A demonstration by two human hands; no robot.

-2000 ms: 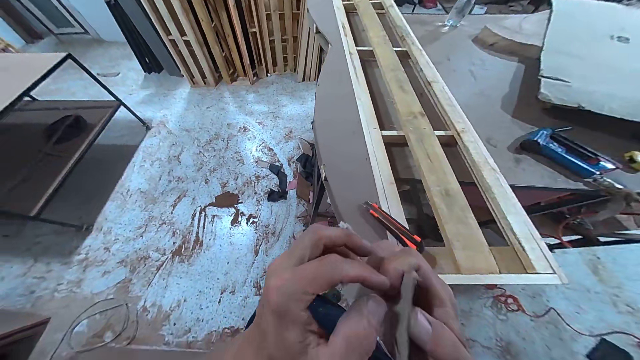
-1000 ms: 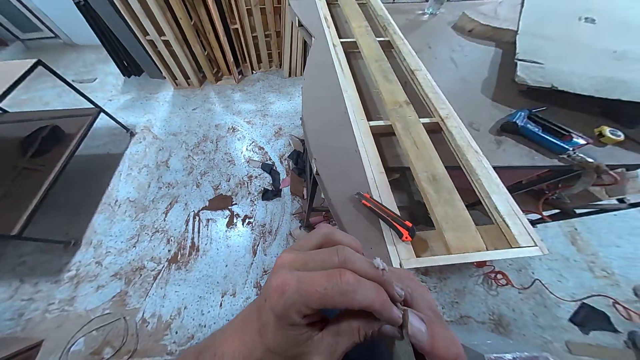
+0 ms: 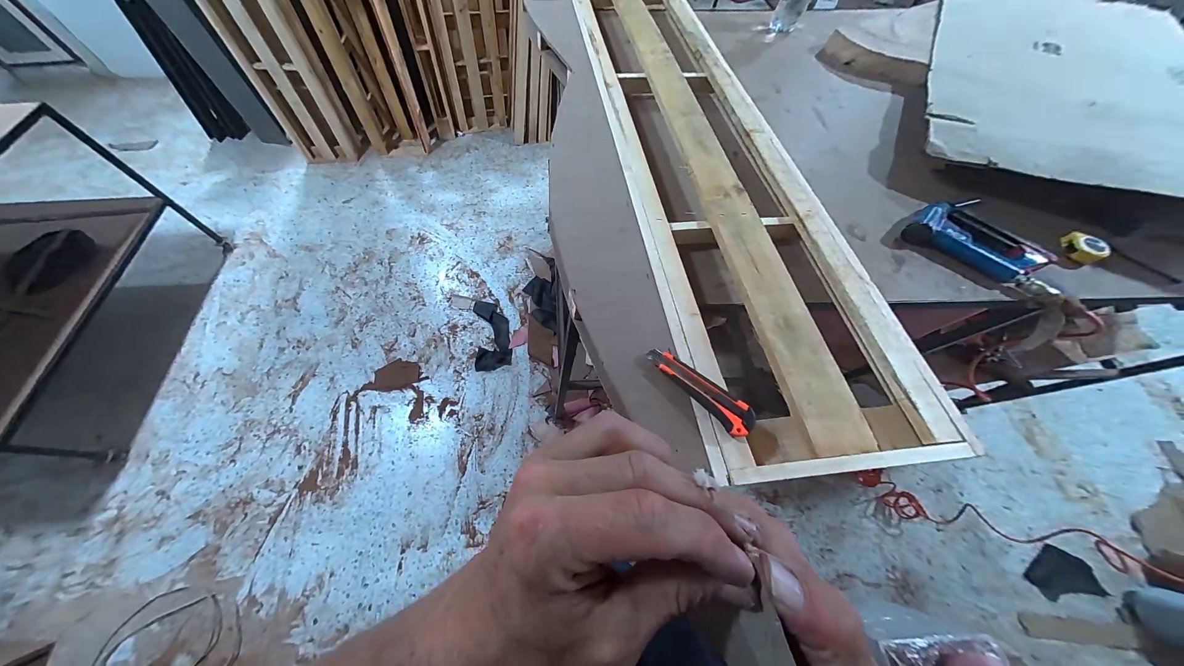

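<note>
Both hands are close together at the bottom centre of the head view. My left hand has its fingertips at the edge of a thin grey-brown strip, whose material I cannot tell. My right hand pinches the same strip, thumb against its edge; much of this hand is hidden behind the left. A bit of whitish fluff shows at the fingers. Beyond them, a black and orange snap-off utility knife lies across the near left corner of a long wooden frame.
The frame lies on a brown-topped table. A blue pneumatic stapler, a yellow tape measure and a pale foam slab are at the right. Wooden frames lean at the back. A red cord and scraps lie on the floor.
The left hand has closed in over the strip, its fingers now covering more of it and of the right hand. The knife and the wooden frame have stayed in place.
</note>
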